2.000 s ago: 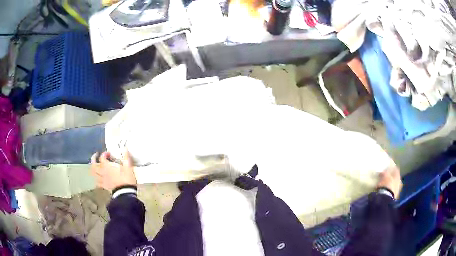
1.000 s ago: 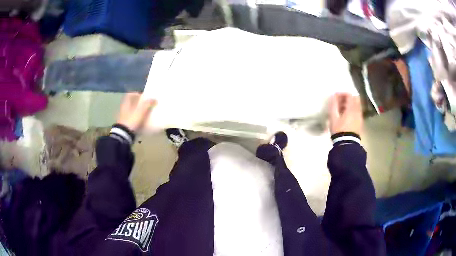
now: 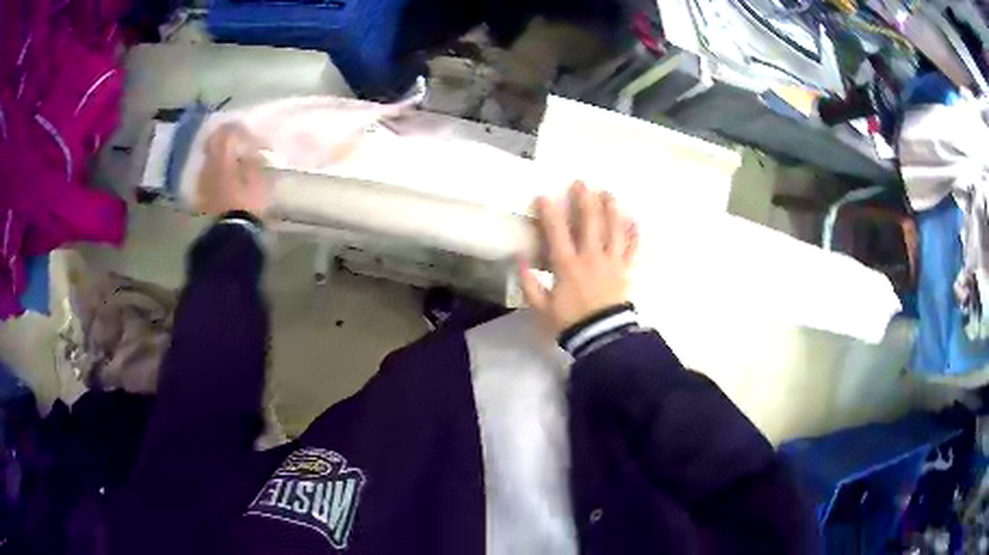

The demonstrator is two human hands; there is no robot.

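Observation:
A pale cream garment (image 3: 434, 163) lies lengthwise over the narrow pressing board, whose blue-grey end (image 3: 177, 152) shows at the left. The garment is overexposed, so its folds are hard to see. My left hand (image 3: 230, 173) is blurred and on the garment near the board's left end; whether its fingers grip the cloth is unclear. My right hand (image 3: 583, 255) lies on the garment's middle, palm down with fingers spread. A stiff straight-edged cream panel (image 3: 640, 152) shows behind my right hand.
Magenta garments (image 3: 65, 141) hang at the left. Blue crates stand at the top (image 3: 309, 38) and lower right (image 3: 878, 461). A grey-edged bench (image 3: 759, 125) runs along the upper right. A pale garment pile (image 3: 943, 152) is at the right. A crumpled beige heap (image 3: 119, 331) lies lower left.
The garment now reaches over the board's left part, which was bare. My left hand has moved left with it. My right hand has moved left to the middle and spread flat. The view has turned.

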